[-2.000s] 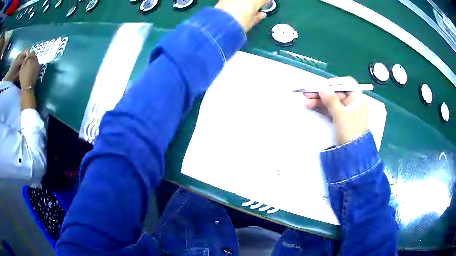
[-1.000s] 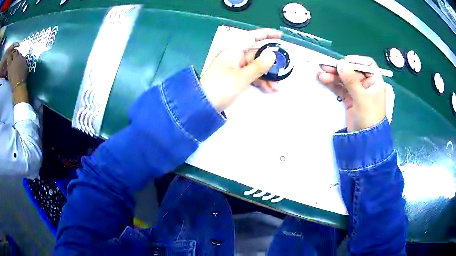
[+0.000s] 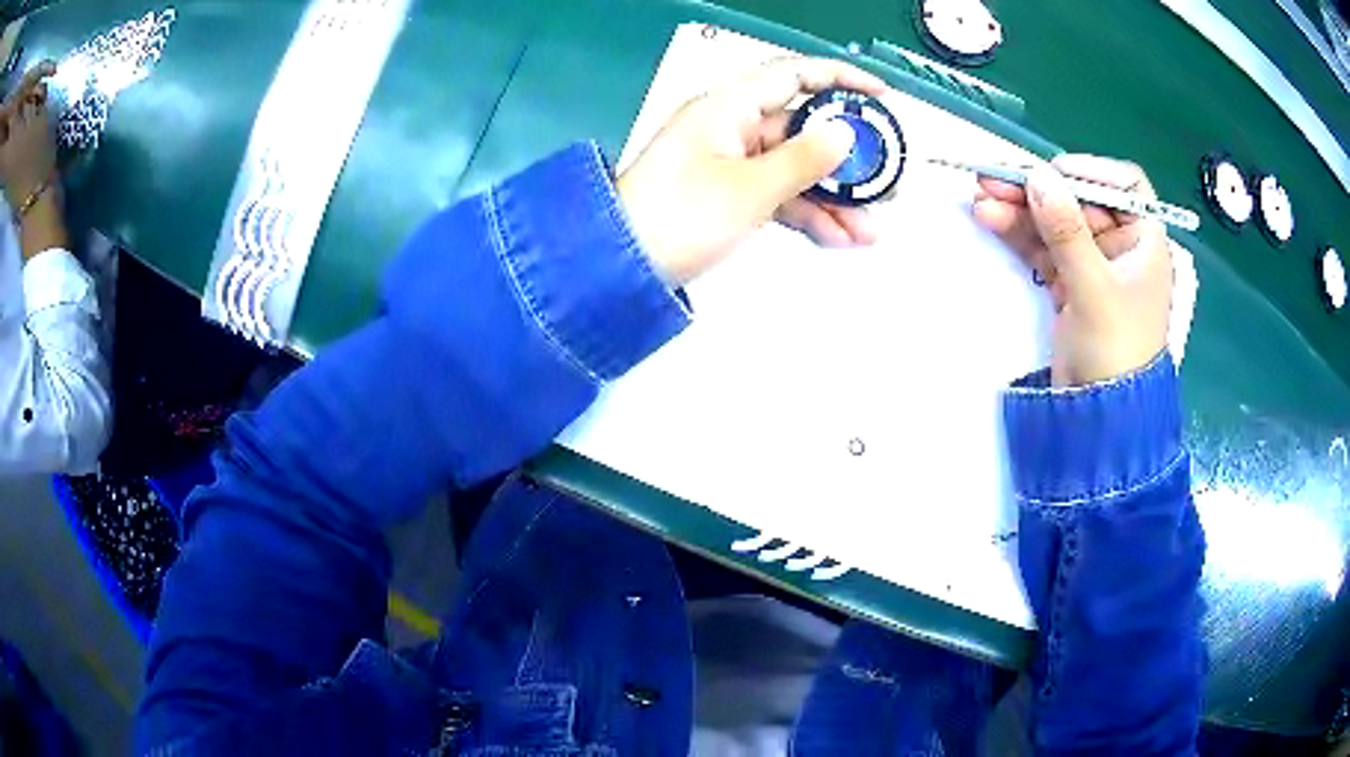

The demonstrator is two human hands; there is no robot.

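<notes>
My left hand (image 3: 740, 170) holds a black-rimmed round unit (image 3: 874, 130) with a blue-grey centre, the thumb lying across its face, above the far part of the white work sheet (image 3: 770, 385). My right hand (image 3: 1088, 244) holds slim silver tweezers (image 3: 1118, 197), their fine point to the left, a short gap from the unit's right rim. Nothing can be made out at the tweezer point. Several small white curved strips (image 3: 792, 556) lie in a row at the sheet's near edge.
White-faced round units (image 3: 1226, 189) lie on the green belt beyond. A pale backing strip (image 3: 304, 148) with wavy arcs lies left of the sheet. A short pale strip (image 3: 948, 77) lies at its far edge. A neighbour's arm (image 3: 52, 281) and a blue bin (image 3: 126, 533) are at left.
My left hand took a round unit from the belt and brought it back over the sheet. My right hand, with the tweezers, moved slightly right. The view has shifted.
</notes>
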